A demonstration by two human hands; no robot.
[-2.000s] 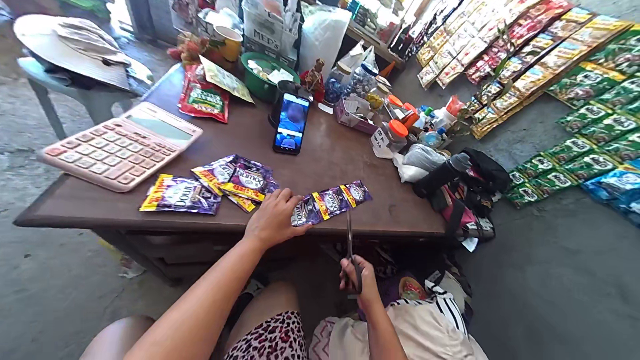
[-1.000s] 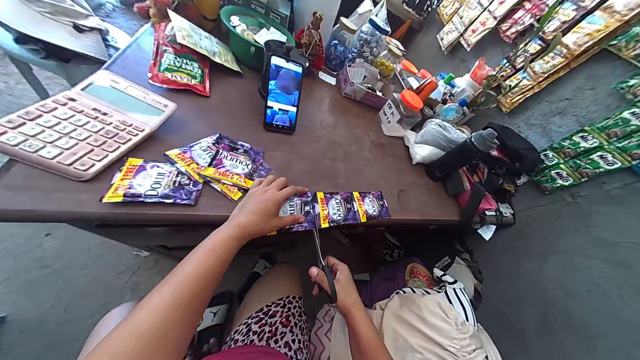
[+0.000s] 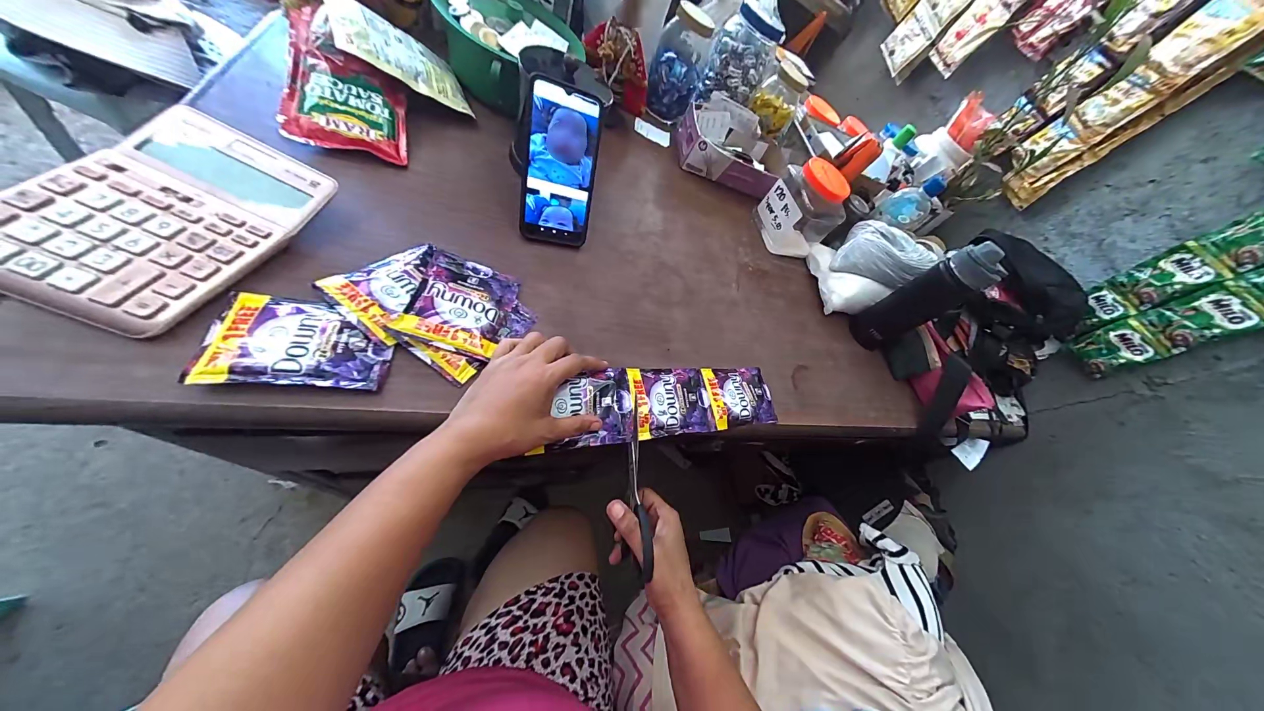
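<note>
A joined strip of purple Downy sachets lies along the table's front edge. My left hand grips the strip's left end between thumb and fingers, pressing it on the tabletop. Black-handled scissors are in my right hand, below the edge. Their blades point up and meet the strip's lower border near the seam by the yellow band; how far they are parted cannot be told. Left of my left hand, more Downy sachets overlap in a loose pile, with one sachet at its left side.
On the brown table are a pink calculator, a red tomato sauce pouch, a propped phone and a green basin. Lidded jars, a black bottle and bags stand at right. Sachet strips hang beyond.
The view has come closer to the table. My left hand stays on the strip, and the scissors in my right hand have come up to the strip's lower border.
</note>
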